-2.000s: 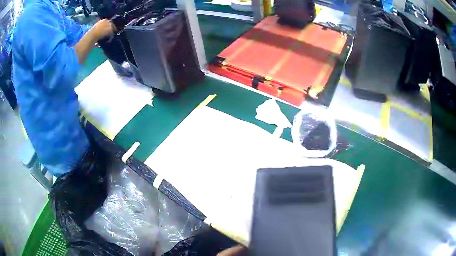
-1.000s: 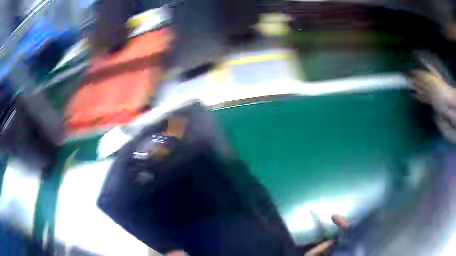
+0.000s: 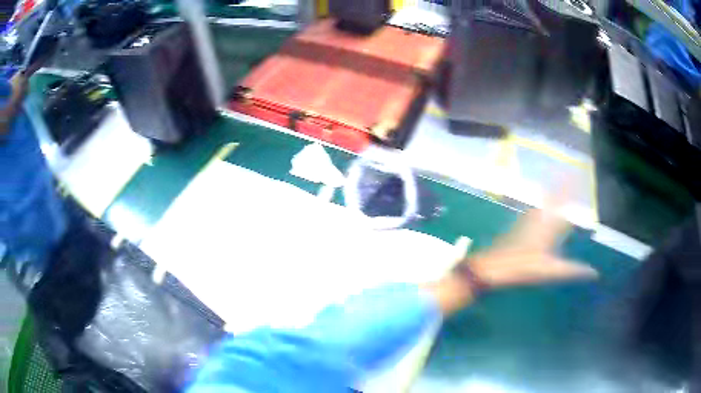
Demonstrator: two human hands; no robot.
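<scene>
My left hand (image 3: 530, 257) reaches in from the bottom on a blue sleeve, over the green bench right of the white sheet (image 3: 269, 246). It is blurred, with fingers apart and nothing seen in it. My right hand is not in view. A dark, blurred shape, perhaps a black housing (image 3: 672, 295), stands at the right edge, apart from my fingertips. A round white-rimmed container (image 3: 353, 192) with dark contents sits at the sheet's far edge, beside crumpled white paper (image 3: 313, 163).
Red-orange padded boards (image 3: 338, 80) lie beyond the bench. Dark housings (image 3: 165, 84) stand at the back left and on a taped pad (image 3: 546, 157) at the back right. A person's blue sleeve (image 3: 31, 192) is at the left. Shiny plastic film (image 3: 131, 315) hangs at the near left edge.
The view swung right and partly back. The black housing that stood in front of me is gone from the white sheet. My left arm now stretches to the right across the bench.
</scene>
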